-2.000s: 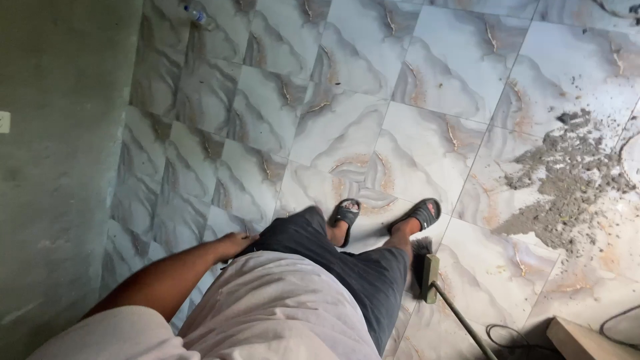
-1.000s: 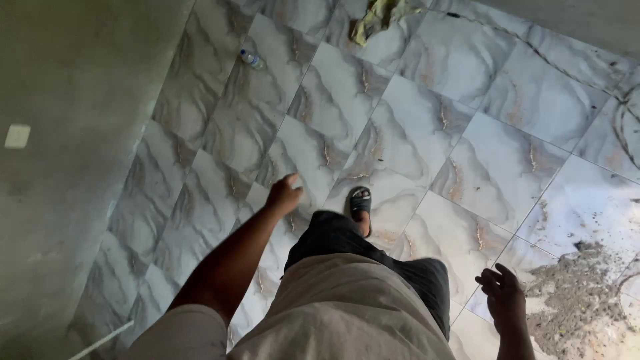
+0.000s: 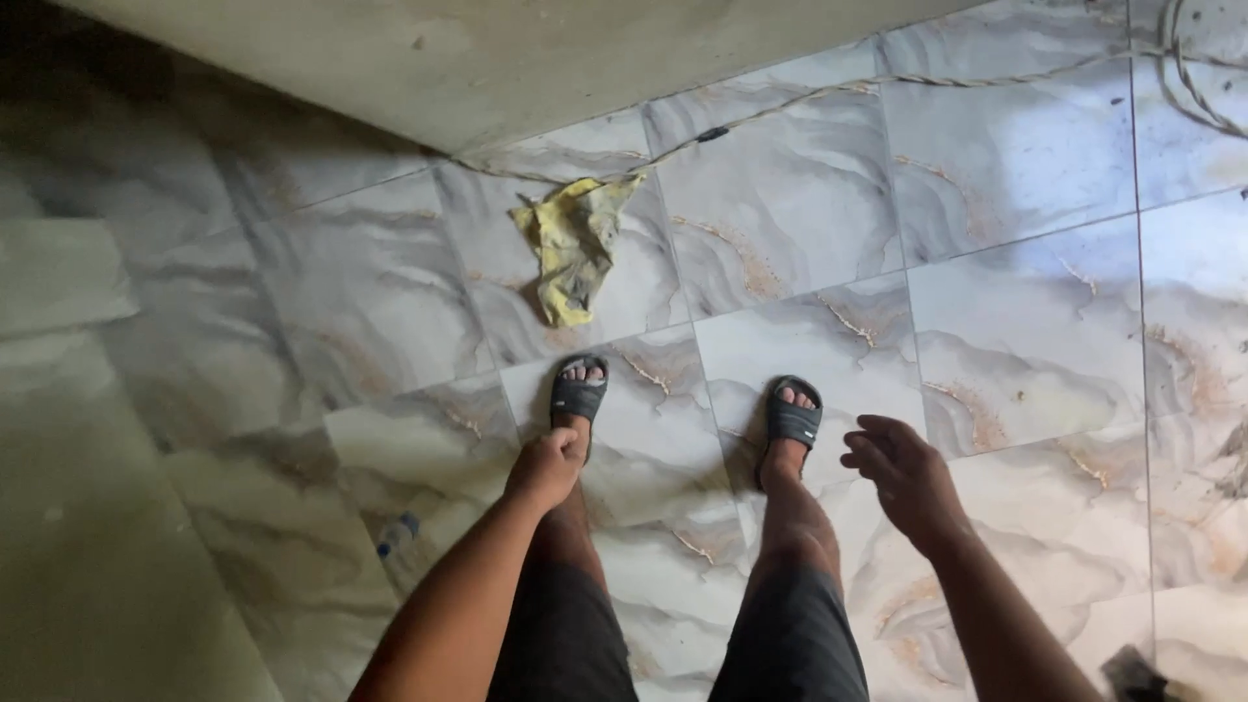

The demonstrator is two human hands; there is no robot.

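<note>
My left hand [image 3: 546,466] hangs above my left leg, its fingers curled; whether anything is inside them cannot be seen. My right hand [image 3: 899,473] is held out to the right of my other leg, fingers apart and slightly bent, with nothing in it. A dirty yellow cloth [image 3: 575,249] lies crumpled on the marble-patterned tile floor [image 3: 799,195], just ahead of my feet in dark slide sandals. Its upper edge meets a twisted electric cable [image 3: 809,97]. Neither hand touches the cloth or the cable.
A plastic bottle [image 3: 398,541] lies on the tiles beside my left forearm. The cable runs along the foot of a plastered wall [image 3: 507,58] to a loop at the upper right. Debris [image 3: 1238,458] shows at the right edge, and a dark blurred object [image 3: 1133,673] at the lower right.
The view has swung strongly toward the wall and cloth. My right hand, out of view two seconds ago, is now in sight. The broom-like tool and most of the debris pile have left the view.
</note>
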